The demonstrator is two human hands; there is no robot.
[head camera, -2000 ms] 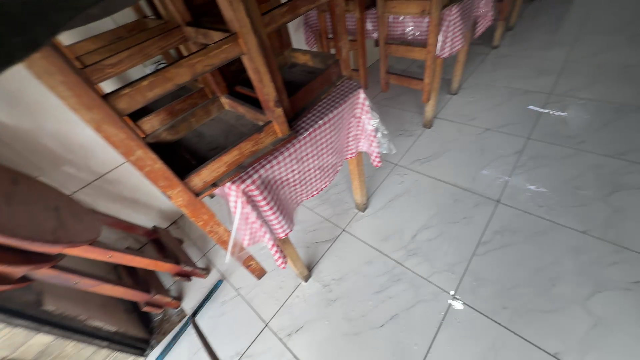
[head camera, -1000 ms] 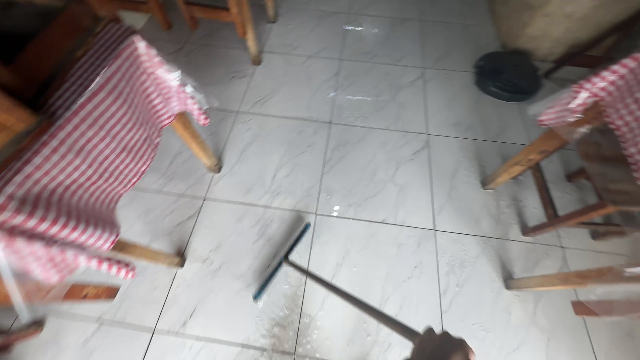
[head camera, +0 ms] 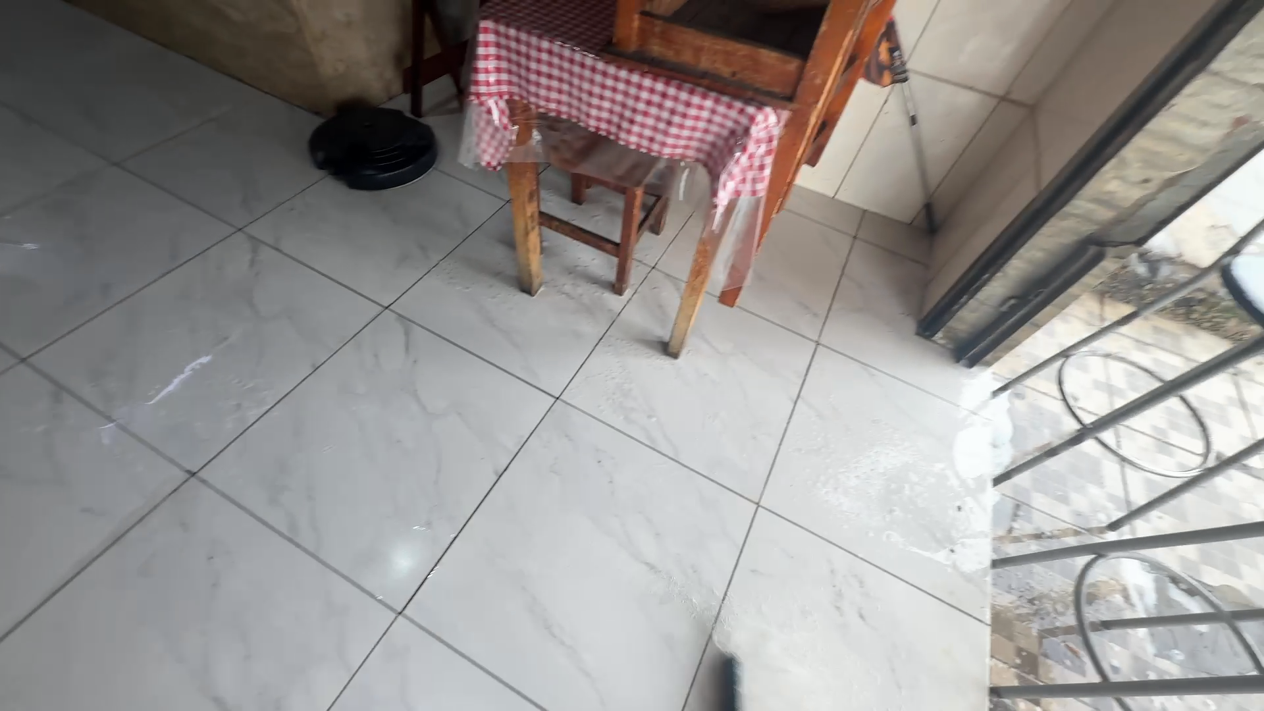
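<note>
Neither of my hands shows in the head view. At the bottom edge, right of the middle, a blurred dark strip comes into view; it looks like part of the squeegee's head. Around it lies a floor of pale marbled tiles. Wet, foamy water covers tiles near the doorway on the right, and thin streaks of liquid shine on the left. The squeegee's handle and whatever holds it are out of the picture.
A table with a red checked cloth bears an upturned wooden chair; a stool stands beneath. A black round object sits by the wall. Metal gate bars cross the doorway at right.
The view has swung far to the right, onto the doorway and gate. A hand on the squeegee's handle, seen one second ago, has gone out of view.
</note>
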